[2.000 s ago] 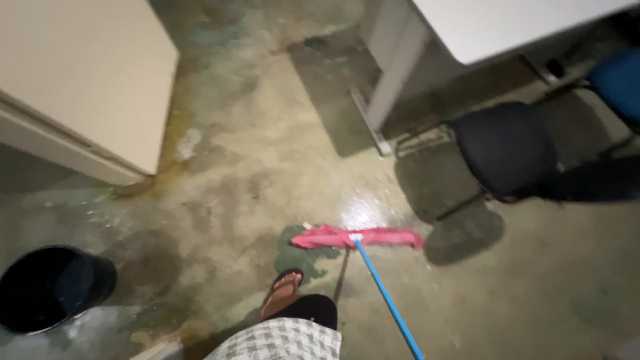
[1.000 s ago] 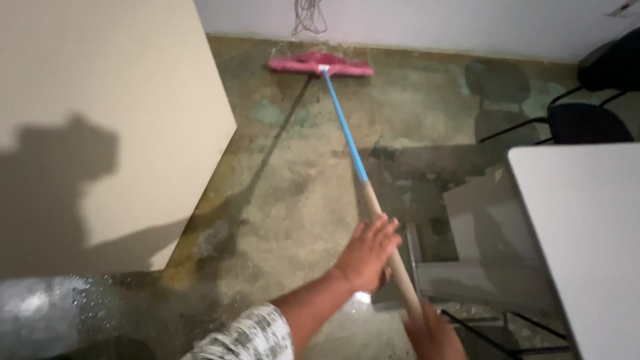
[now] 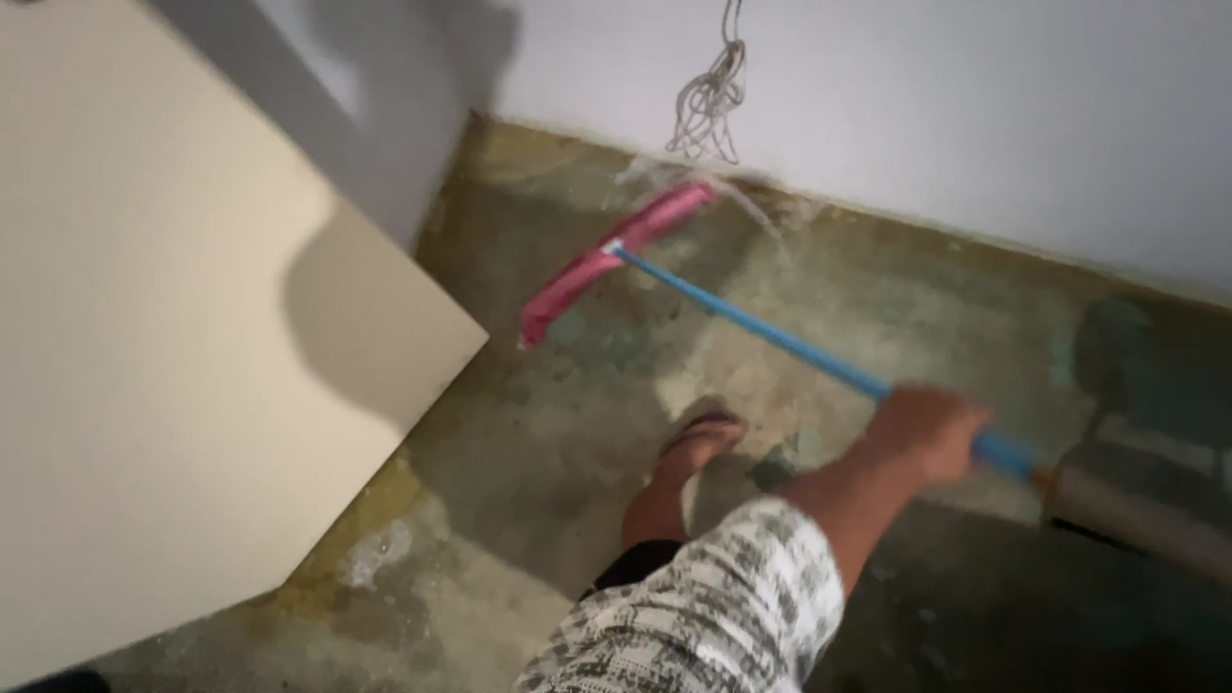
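Observation:
A long-handled floor tool, its wide head [image 3: 616,260] wrapped in pink cloth, lies slantwise on the wet-looking floor by the wall corner. Its blue handle [image 3: 760,327] runs down to the right and meets a thicker, light-coloured section at the right edge. My left hand [image 3: 929,433] is closed around the blue part, a little above that joint. The patterned sleeve [image 3: 712,597] covers my upper arm. My right hand is outside the view.
A large beige cabinet or panel [image 3: 192,337] fills the left side, its corner jutting toward the cloth-covered head. Bundled cord [image 3: 710,101] hangs against the white wall [image 3: 962,115]. My sandalled foot [image 3: 707,433] stands on the stained floor [image 3: 539,462].
The pink head has swung from nearly level to a slant near the wall corner. My left hand now grips the blue section; one second ago it was on the light section. My right hand has left view.

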